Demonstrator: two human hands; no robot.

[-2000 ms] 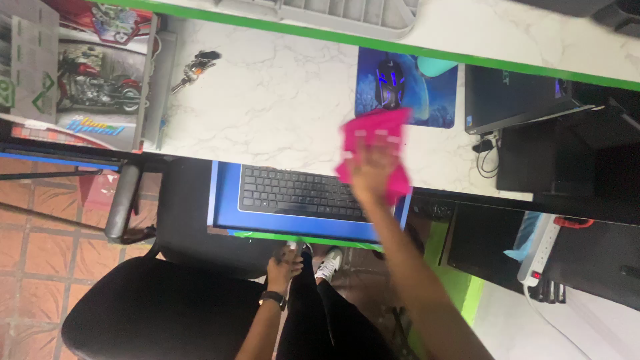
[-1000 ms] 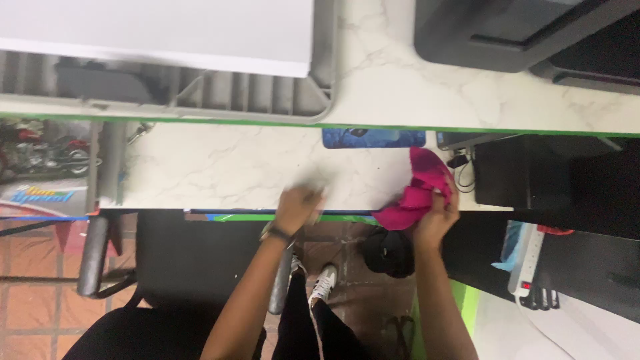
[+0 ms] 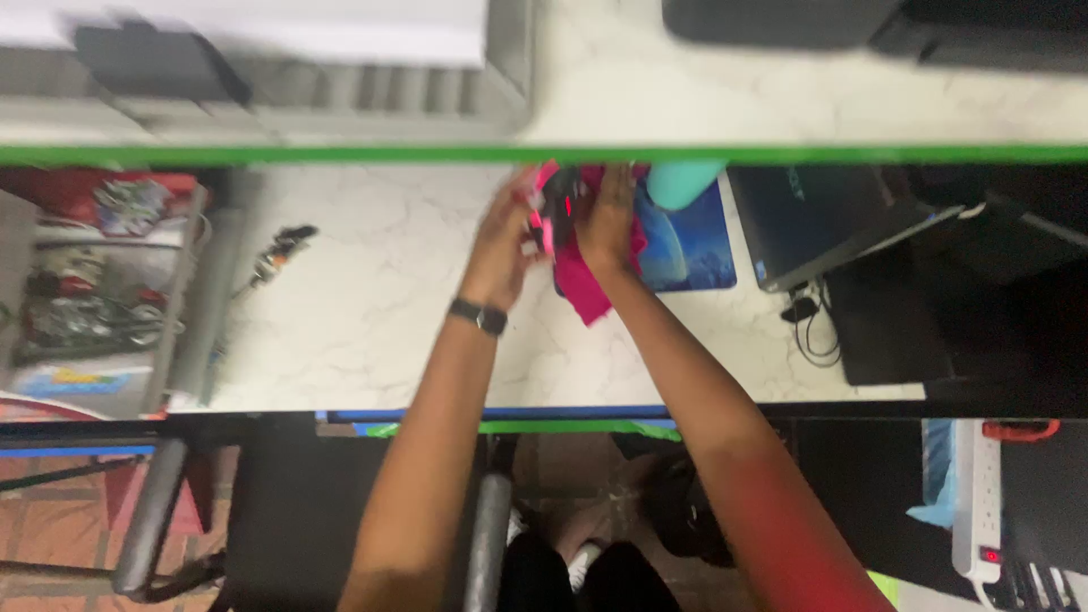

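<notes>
My left hand [image 3: 501, 242], with a dark watch on its wrist, grips the side of a black computer mouse [image 3: 563, 202] with glowing red-pink lights, tilted above the desk. On the mouse's other side, my right hand [image 3: 610, 223] presses a magenta cloth [image 3: 585, 285], which hangs down in folds. The blue mouse pad [image 3: 693, 242] lies under and beside the cloth, with a turquoise rounded object [image 3: 680, 183] at its top. Blur hides the exact finger placement.
A green-edged upper shelf [image 3: 544, 155] crosses above the hands. A dark laptop [image 3: 816, 212] and cable [image 3: 818, 327] are at the right; keys [image 3: 285, 253] and a boxed toy motorcycle [image 3: 98, 314] at the left. Below are a chair armrest [image 3: 153, 518] and a power strip [image 3: 977, 501].
The mouse, on its pad two seconds ago, is now in my left hand. My right hand has moved left with the cloth to the mouse. The keyboard on its blue tray is no longer visible.
</notes>
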